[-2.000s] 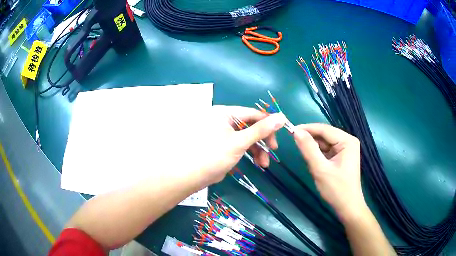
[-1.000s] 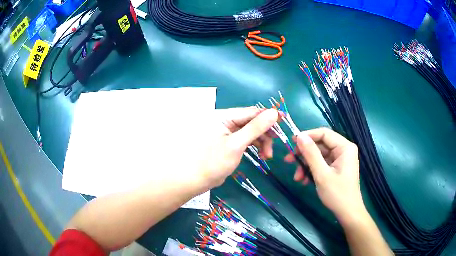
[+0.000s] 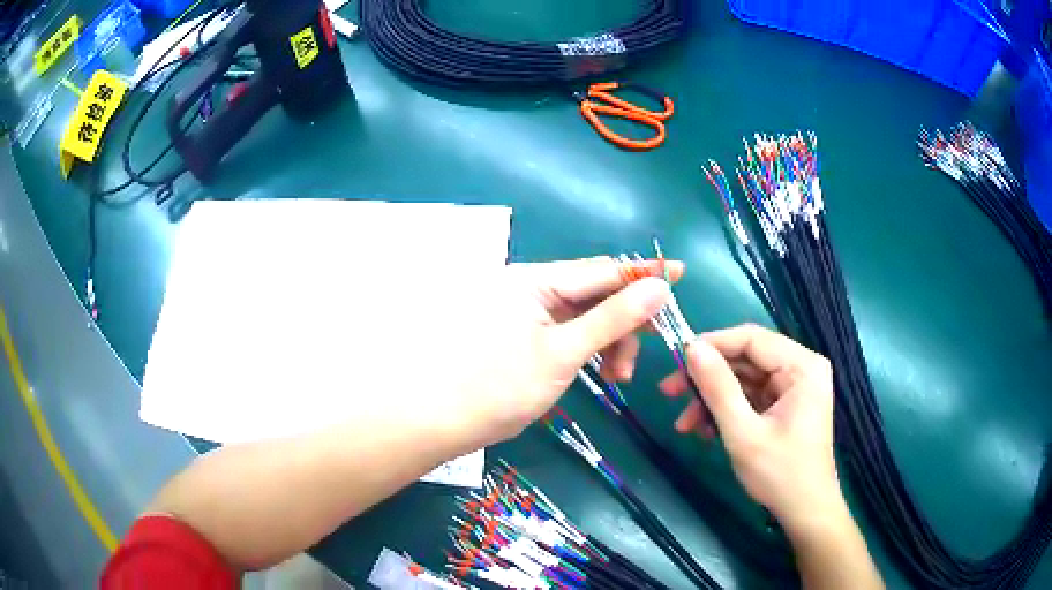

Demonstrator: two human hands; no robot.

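Note:
Both bare hands hold one black multi-core cable's fanned end in the middle of the view. My left hand [image 3: 577,334] pinches the core tips with orange ferrules between thumb and fingers. My right hand [image 3: 756,398] grips the cable just below the white marker sleeves [image 3: 673,327]. Two more cable ends lie under and below my left hand, one with white sleeves [image 3: 580,444] on its cores. A large bundle of ferruled ends [image 3: 513,536] lies at the bottom. Another bundle [image 3: 784,190] lies beyond my right hand.
A blank white paper sheet [image 3: 329,311] lies left, partly under my left forearm. A black heat gun [image 3: 294,69] stands upper left by a yellow sign [image 3: 95,119]. A cable coil [image 3: 508,58], orange-handled scissors [image 3: 624,116] and blue bins [image 3: 877,37] are at the far side. Another bundle [image 3: 975,159] lies right.
The core tips, spread apart before, are now gathered under my left thumb. My right hand has shifted from the sleeves down to the cable just below them. The view has shifted slightly.

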